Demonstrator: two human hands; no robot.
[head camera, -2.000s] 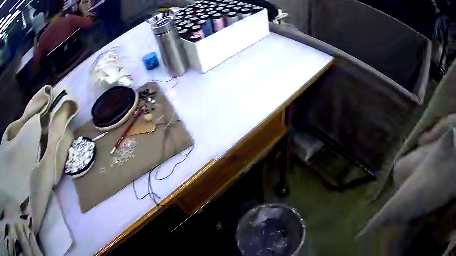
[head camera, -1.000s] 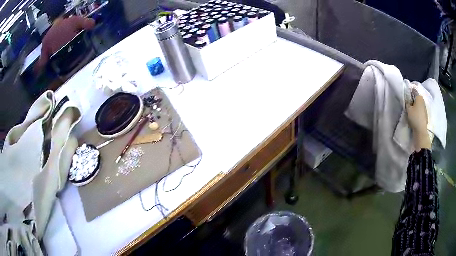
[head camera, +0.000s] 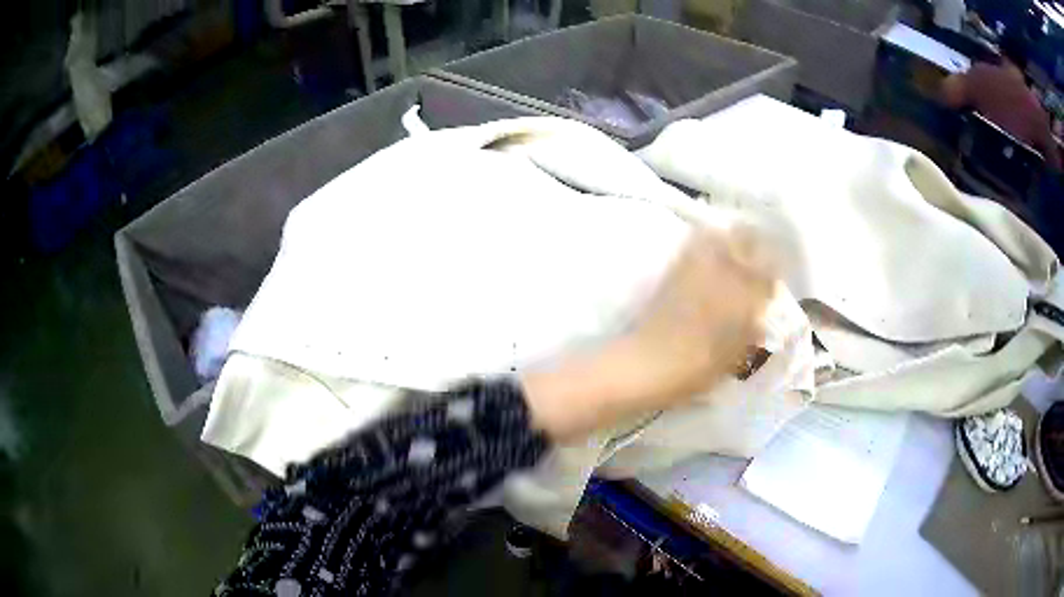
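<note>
A large cream garment (head camera: 467, 257) lies spread over a grey bin and the table's left end. A second cream garment (head camera: 863, 233) lies to its right, with folded openings. My left hand (head camera: 718, 292), in a dark patterned sleeve, reaches in from the lower left. It is motion-blurred, with curled fingers closed on cream cloth where the two garments meet. Its fingertips are partly hidden. My right hand is not in view.
The grey bin (head camera: 187, 245) stands left, with another bin (head camera: 712, 58) behind. A white paper sheet (head camera: 823, 478) lies on the table. A button dish (head camera: 992, 449) sits by the brown mat (head camera: 974, 536) at right. A seated person (head camera: 1003, 93) is at upper right.
The view has swung left from the mat, thread box and clear tub to the cream garments. My right hand, holding pale cloth one second ago, has left the view; my left hand has appeared.
</note>
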